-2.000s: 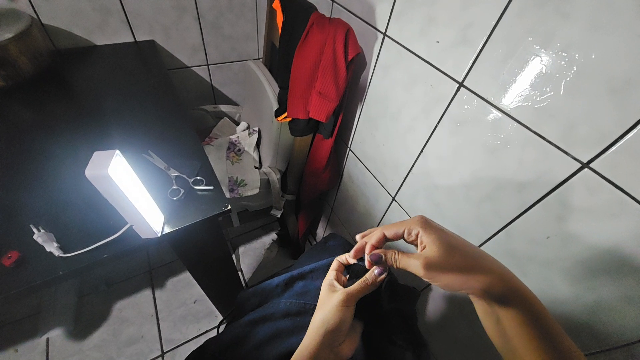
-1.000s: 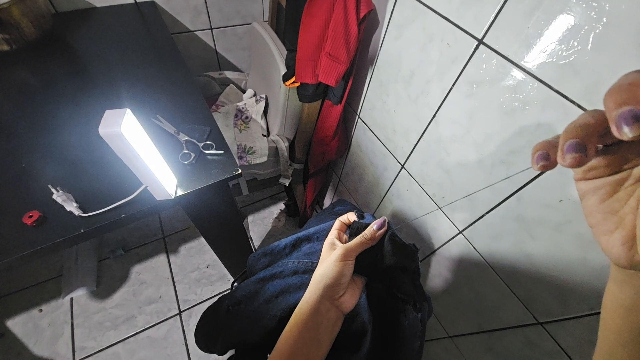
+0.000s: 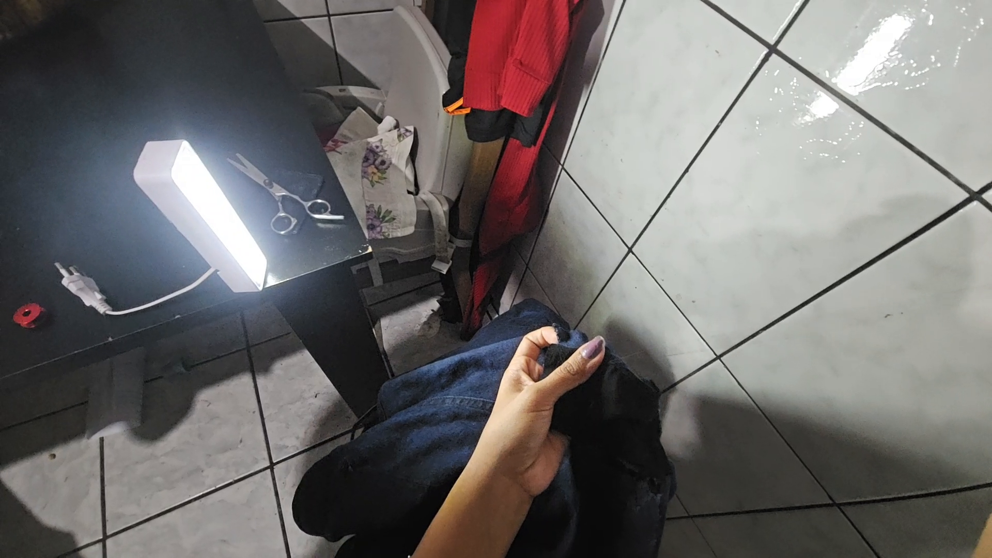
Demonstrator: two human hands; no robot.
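My left hand (image 3: 535,403) pinches a fold of dark blue denim cloth (image 3: 442,418) between thumb and fingers, low in the middle of the view. The cloth hangs in a bunch below and around that hand, with a blackish part on its right. Of my right side only a sliver of skin shows at the lower right edge; the hand itself is out of view. No thread can be made out now.
On a black table (image 3: 101,194) at left lie a lit white lamp (image 3: 201,217), its plug (image 3: 81,288), scissors (image 3: 279,194) and a small red spool (image 3: 29,315). Behind stands a white plastic chair (image 3: 426,101) with floral cloth (image 3: 380,170); red clothing (image 3: 515,54) hangs beside the tiled wall (image 3: 697,232).
My right hand was beside the left, then drew away to the right with a fine dark thread stretched between them, and has now left the view. The left hand still pinches the cloth.
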